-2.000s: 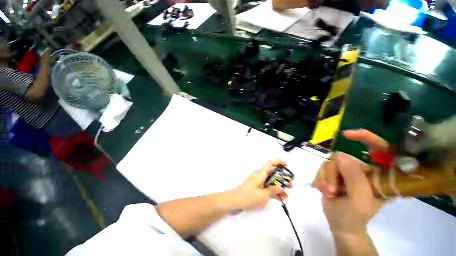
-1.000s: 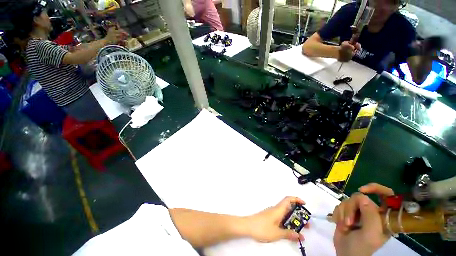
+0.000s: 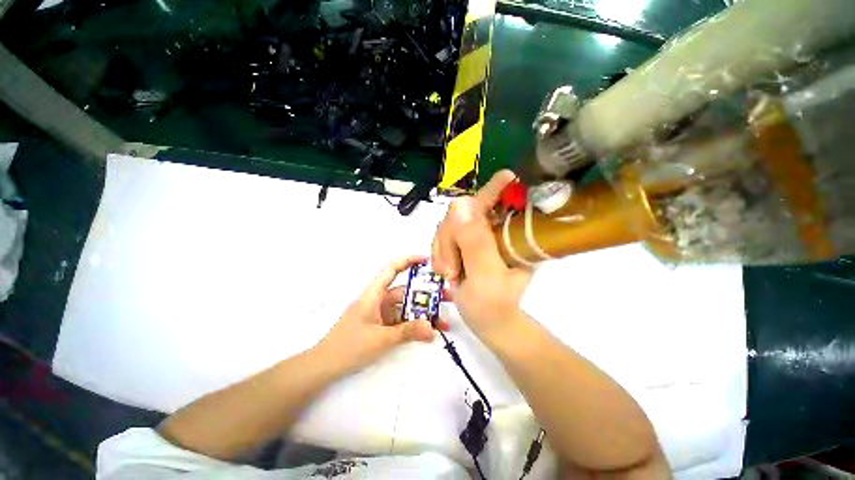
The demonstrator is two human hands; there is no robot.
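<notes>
My left hand holds a small black open adapter housing over the white paper, open face up, with a small yellow block on the board inside. A thin black cord hangs from its lower end to a bundled part and a plug tip near my body. My right hand is closed around the front of the amber-brown dispensing gun, beside the housing's upper right. The gun has a red button, pale loops and a thick pale body in clear wrap. Its nozzle tip is hidden by my fingers.
A large white paper sheet lies under my hands. Beyond it is a dark heap of units, bounded at right by a yellow-black striped strip. A short black cord piece lies at the paper's far edge. A grey post stands at left.
The view has tilted down and closer, so the fan and the other people have left the picture. The right hand and gun have come close to the housing, which the left hand still holds.
</notes>
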